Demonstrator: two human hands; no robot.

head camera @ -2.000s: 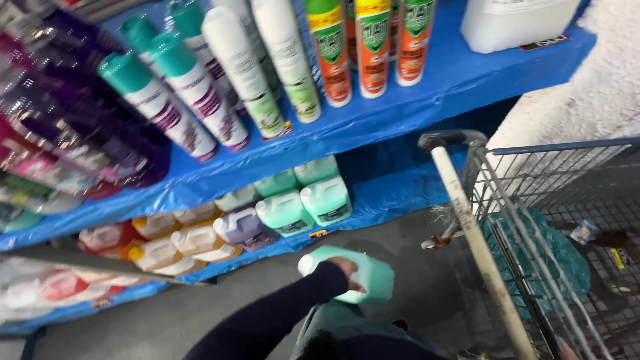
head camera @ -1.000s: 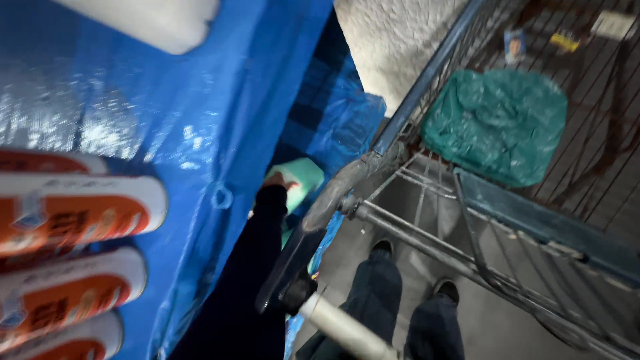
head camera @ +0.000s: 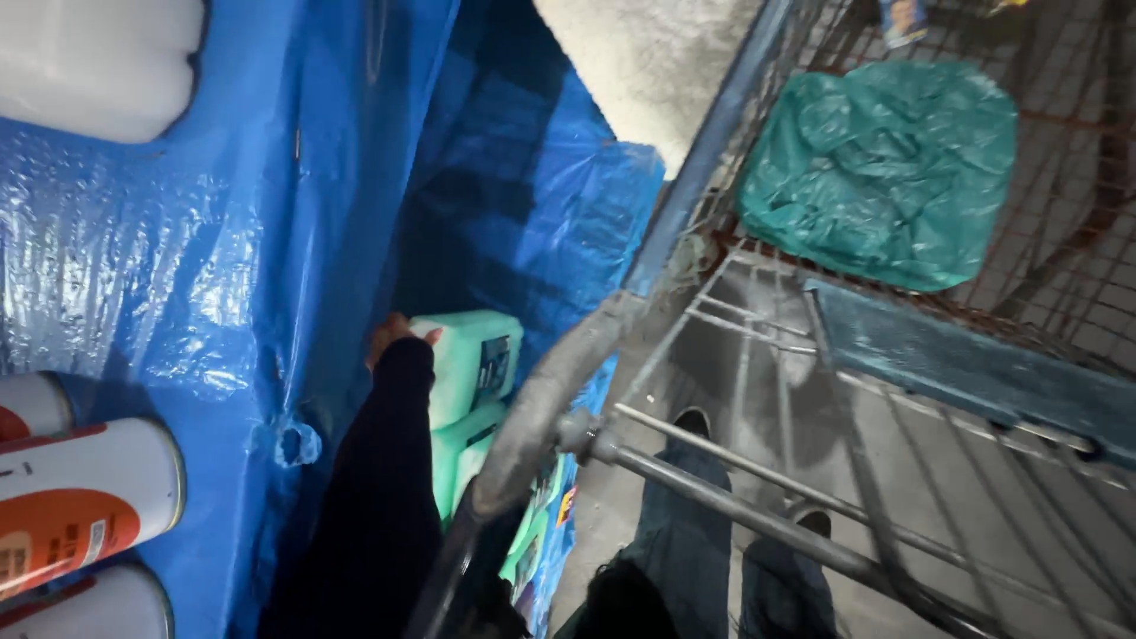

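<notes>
My left hand (head camera: 390, 341), in a dark sleeve, is at the lower shelf. It holds the near left end of a pale green plastic jug (head camera: 463, 364) with a dark label; the thumb lies on the jug and the other fingers are partly hidden. The jug stands beside more green jugs (head camera: 479, 435) in a row on the blue-covered shelf. My right hand is not in view.
A metal shopping cart (head camera: 719, 497) is close on the right, with a crumpled green plastic bag (head camera: 879, 177) in its basket. Spray cans (head camera: 89, 506) and a white container (head camera: 98, 67) stand on the upper blue-covered shelf (head camera: 204, 266). My legs are below the cart's frame.
My left hand has carried the green jug from over the floor in front of the shelves to the lower shelf, beside the other green jugs. The view has turned strongly toward the cart.
</notes>
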